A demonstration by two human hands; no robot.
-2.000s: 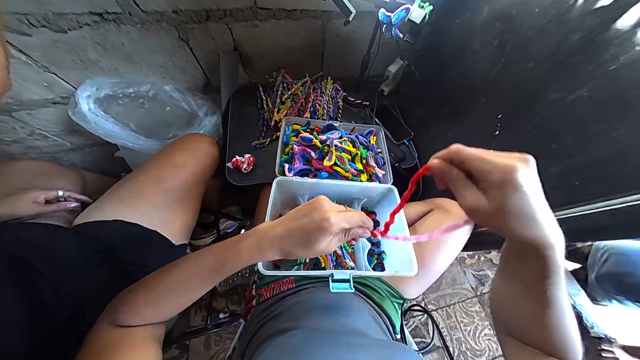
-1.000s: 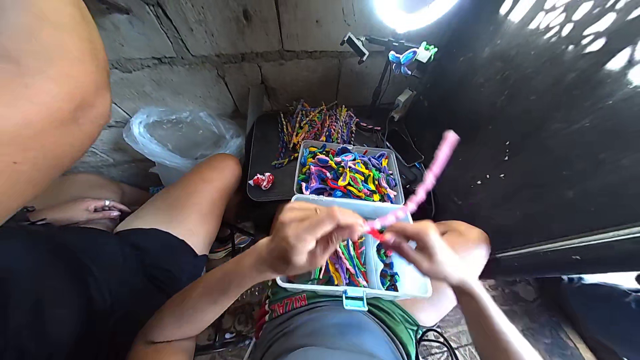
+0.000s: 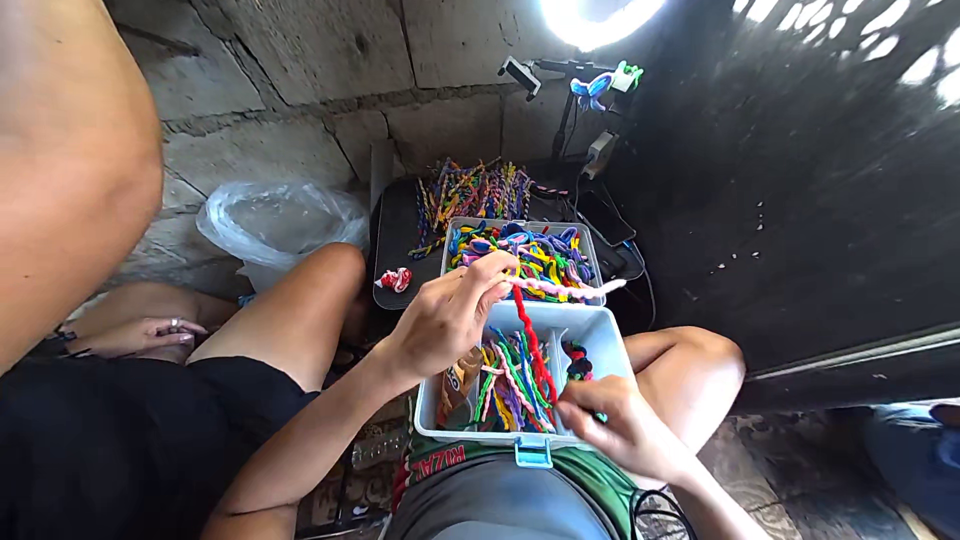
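Observation:
Pinched in the fingers of my left hand (image 3: 450, 315) are a pale pink fuzzy strand (image 3: 562, 288), pointing right, and a red fuzzy strand (image 3: 525, 319), hanging down. My right hand (image 3: 619, 427) is lower, over the front right of a light plastic box (image 3: 600, 319), with its fingertips at the lower end of the red strand. Inside the box lie many coloured strands (image 3: 510, 382), a brown wrapper (image 3: 459, 379) and, in the right compartment, dark and red twisted pieces (image 3: 577, 364). Behind it, a second compartment (image 3: 525, 225) is full of looped, coloured pieces.
A bundle of braided strands (image 3: 472, 195) and a red-and-white piece (image 3: 394, 280) lie on a black surface (image 3: 390, 225). At left are a clear plastic bag (image 3: 285, 217) and a seated person (image 3: 247, 345). Behind stand a phone holder (image 3: 521, 77) and lit ring light (image 3: 600, 22).
My hands were close together over the box a second ago. Now the left is up by the rear compartment and the right is lower, with the red strand stretched between them.

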